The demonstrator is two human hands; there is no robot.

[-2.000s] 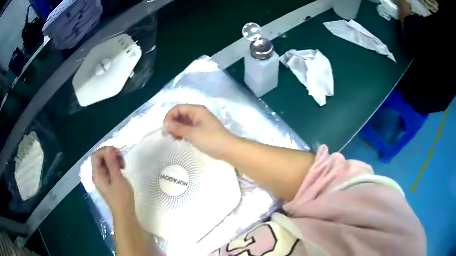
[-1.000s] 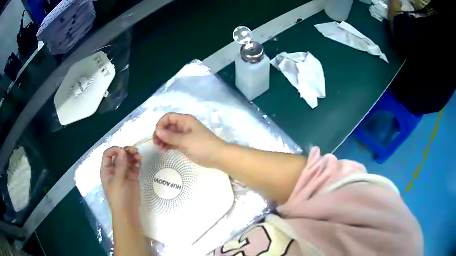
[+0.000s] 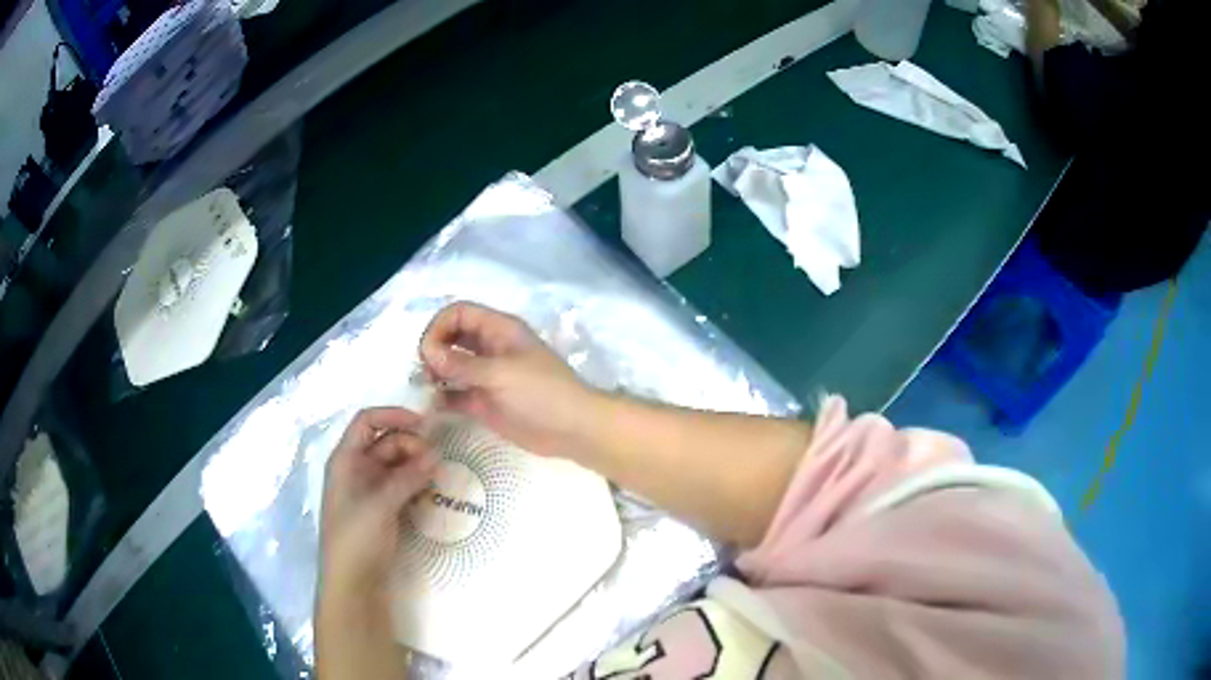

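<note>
A white hexagonal plastic cover (image 3: 551, 551) lies face up, with a dotted sunburst and an oval logo. It rests on shiny clear-silver plastic bags (image 3: 611, 286). My left hand (image 3: 376, 498) is over the cover's left side, fingers curled and fingertips pinched, hiding part of the sunburst and logo. My right hand (image 3: 498, 379) is over its upper edge, thumb and fingertips together. The hands are close but apart. Any small item at the fingertips is too small or blurred to tell.
A white bottle (image 3: 664, 219) with its clear lid open stands behind the bags, beside a crumpled wipe (image 3: 807, 213). A flat cloth (image 3: 930, 109) lies farther right. White covers (image 3: 186, 286) lie on the curved conveyor at left. A blue stool (image 3: 1029, 345) and a person in dark clothes (image 3: 1129, 146) are at right.
My left hand has moved right, over the cover and closer to my right hand. The covers on the conveyor have shifted down and left in the view.
</note>
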